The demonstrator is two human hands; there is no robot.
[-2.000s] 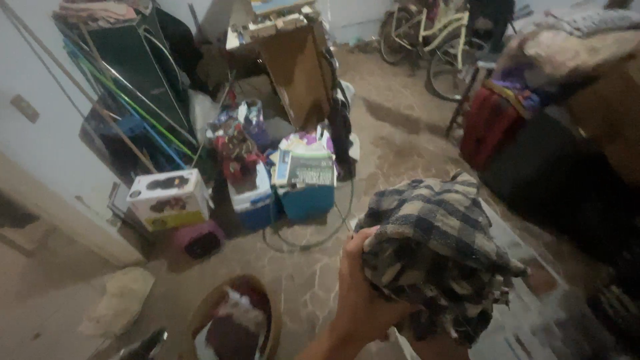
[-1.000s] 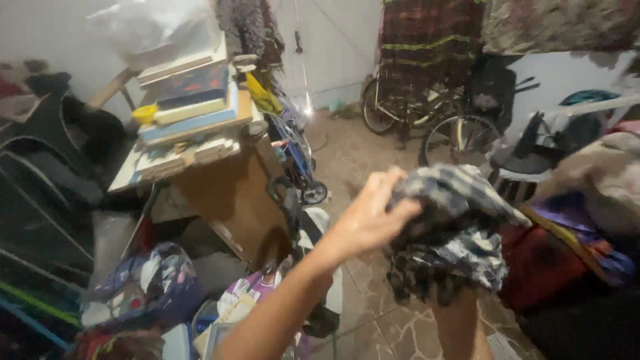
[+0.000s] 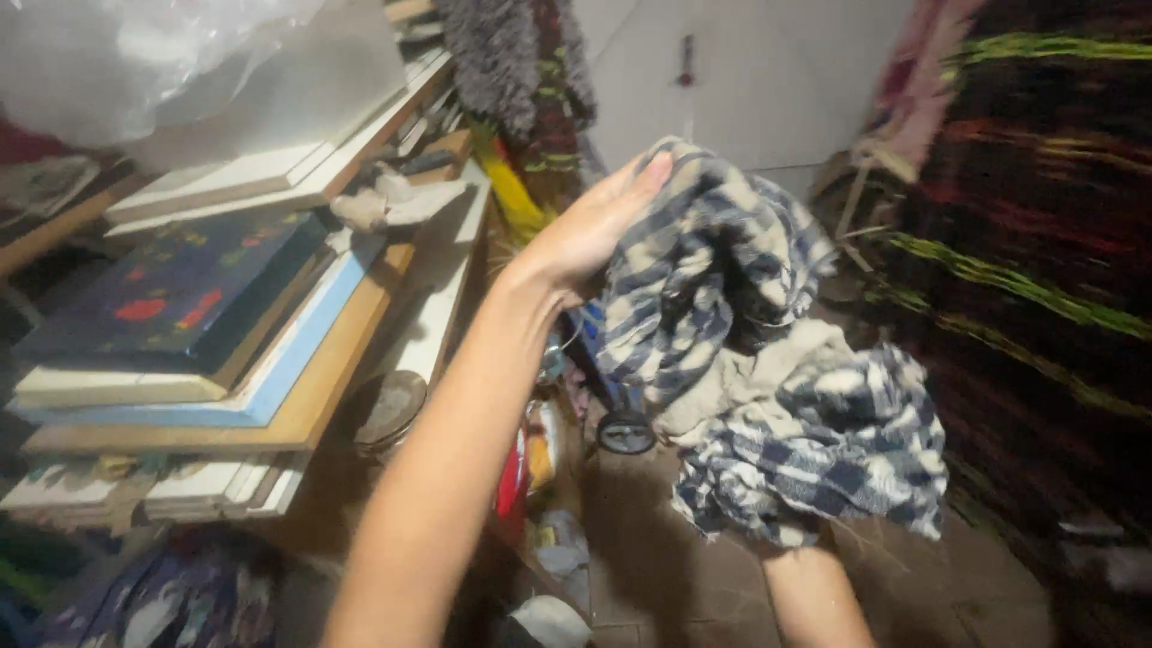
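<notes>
A crumpled checkered cloth (image 3: 693, 261), dark blue and cream, is bunched between my hands. My left hand (image 3: 598, 216) grips its upper left side, with the thumb or a finger showing on the fabric. The lower part of the cloth covers most of my right hand (image 3: 792, 540), so only the wrist and a bit of the hand show beneath it. A plain beige piece of fabric (image 3: 751, 382) lies between the upper and lower checkered bunches. Whether all of this is one item I cannot tell.
On the left, a stack of canvases or boards (image 3: 270, 396) holds a dark painted canvas (image 3: 171, 288), with a clear plastic bag (image 3: 180, 54) above. A small wheel (image 3: 625, 432) stands past the cloth. A dark striped textile (image 3: 1035, 207) hangs at right, before part of a bicycle (image 3: 855, 202).
The view has moved much closer to the stacked boards and hanging textile. The cloth, one compact bundle two seconds ago, is now more spread out, with beige fabric showing.
</notes>
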